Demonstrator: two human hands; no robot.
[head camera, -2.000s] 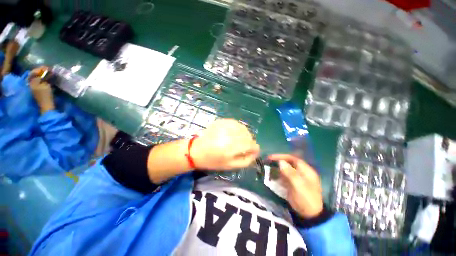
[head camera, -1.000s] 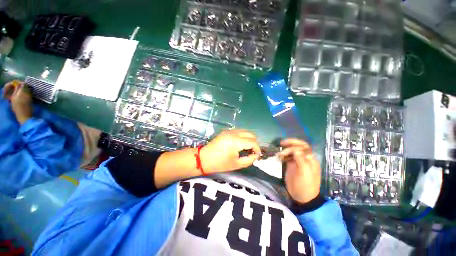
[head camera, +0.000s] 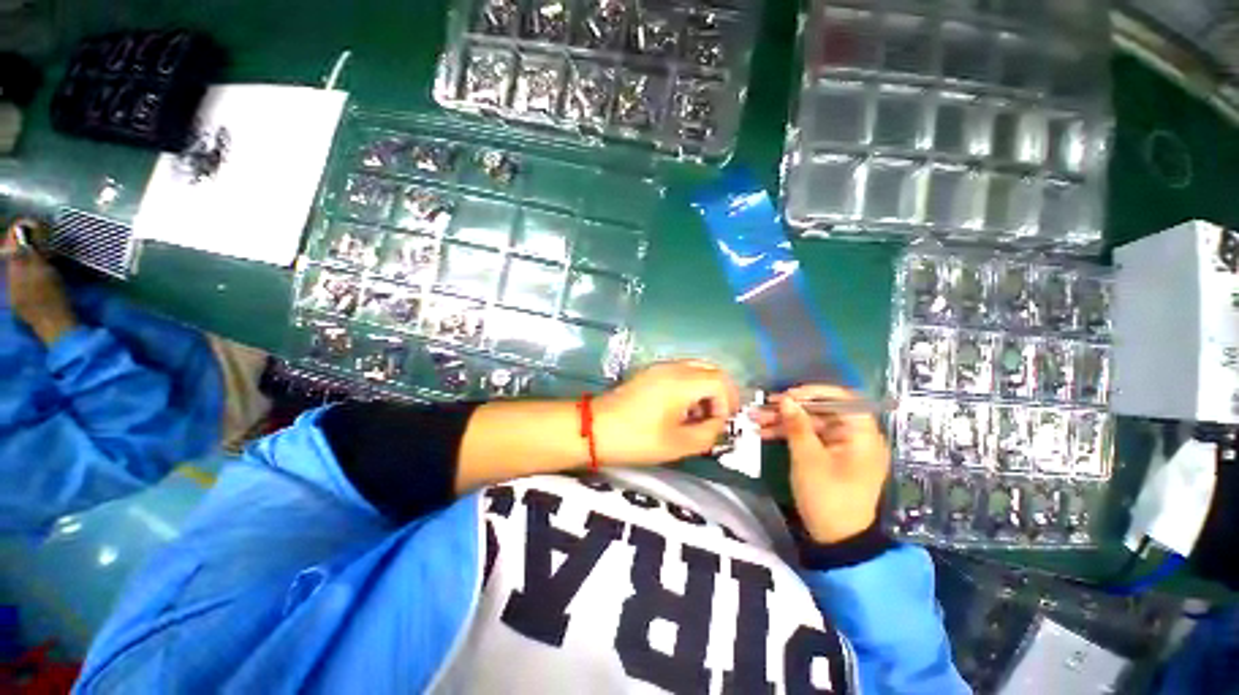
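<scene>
My left hand (head camera: 666, 416), with a red string at the wrist, pinches a small dark-and-silver component (head camera: 704, 407), mostly hidden in its fingers. My right hand (head camera: 840, 468) holds thin grey tweezers (head camera: 836, 405), lying level, tips towards my left fingertips. A small white sheet (head camera: 742, 451) hangs between the two hands; which fingers hold it is unclear. The fingertips nearly meet in front of my shirt. A part-filled clear tray (head camera: 510, 278) lies beyond my left hand, and a full clear tray (head camera: 1006, 360) lies to the right.
A blue-ended film packet (head camera: 750, 245) lies beyond the hands. An upper filled tray (head camera: 598, 68) and empty trays (head camera: 951, 129) lie at the back. A white box (head camera: 1175, 326) is at right. A white sheet (head camera: 252, 177), black tray (head camera: 129, 88) and a person's blue sleeve (head camera: 109, 394) are left.
The view has shifted, so the trays sit higher in the picture. My hands have come closer together. The tweezers now show lying level in my right hand, and the white sheet hangs between the fingertips.
</scene>
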